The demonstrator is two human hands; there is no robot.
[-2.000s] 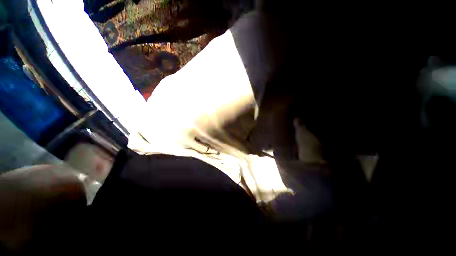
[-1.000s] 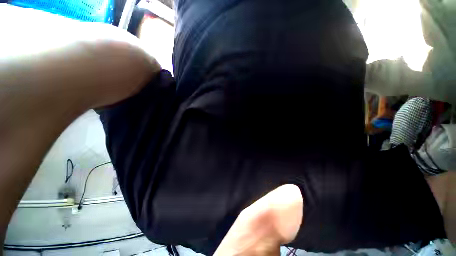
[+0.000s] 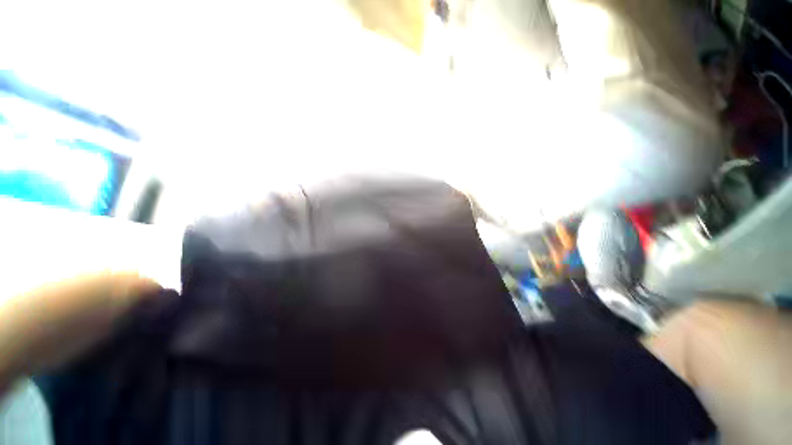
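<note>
Dark cloth (image 3: 347,304) fills the lower middle, blurred; it looks like the wearer's own clothing, with its upper part lit grey. A bare arm (image 3: 69,322) comes out of it at the left edge, and another bare arm (image 3: 738,365) at the right edge. Neither hand can be made out, so what they hold is hidden. A glaring white area (image 3: 304,104) lies above the dark cloth, too overexposed to tell its surface or any work on it.
A bright blue object (image 3: 61,174) is at the left edge. Pale, blurred cloth (image 3: 643,130) is at the upper right. Below it are a grey-white rounded item (image 3: 608,252) and mixed coloured items, with red and orange among them. Dark clutter is in the upper right corner.
The view has swung and brightened strongly. The dark cloth sits lower, the left arm takes up less of the picture, and more of the right arm and right-side clutter shows.
</note>
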